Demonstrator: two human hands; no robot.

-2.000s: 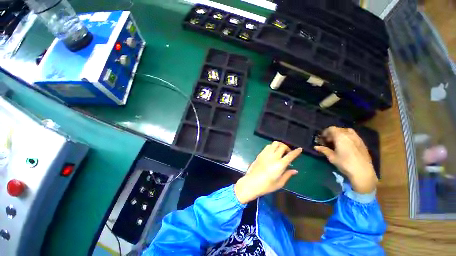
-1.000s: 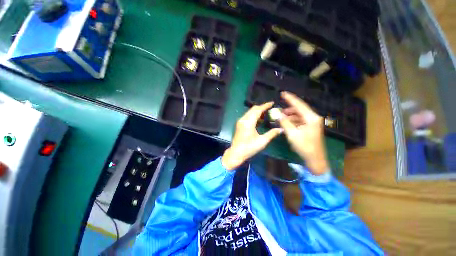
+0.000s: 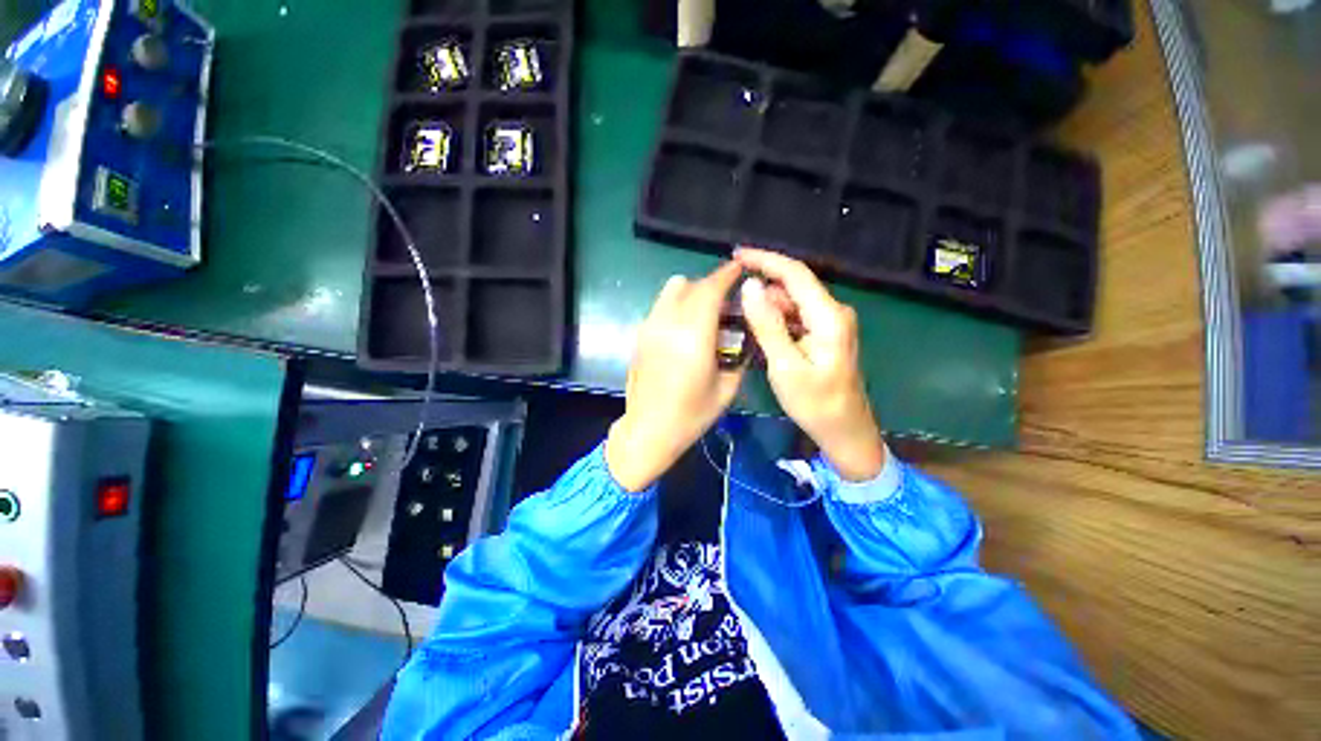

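Observation:
A small square module [image 3: 732, 343], dark with a bright inside, is held between my two hands above the mat's front edge. My left hand [image 3: 678, 369] grips it from the left with fingers and thumb. My right hand [image 3: 814, 355] is at its right, fingertips meeting those of my left hand over it; they hide part of the module. The right black tray [image 3: 775, 188] has one bright module [image 3: 956, 261] in a front-row pocket. The middle black tray [image 3: 514, 319] holds several bright modules [image 3: 509, 148] in its upper pockets.
A blue box with knobs [image 3: 138, 188] stands at left; its thin pale tube [image 3: 413, 246] curves over the middle tray. A machine panel [image 3: 65, 536] is lower left. A lower tray [image 3: 420, 528] holds modules. Dark stacked trays [image 3: 1000, 44] are at the back right.
My right hand has left the right tray's pocket and joined my left hand around a module. The view has shifted, and the trays now appear higher and further left.

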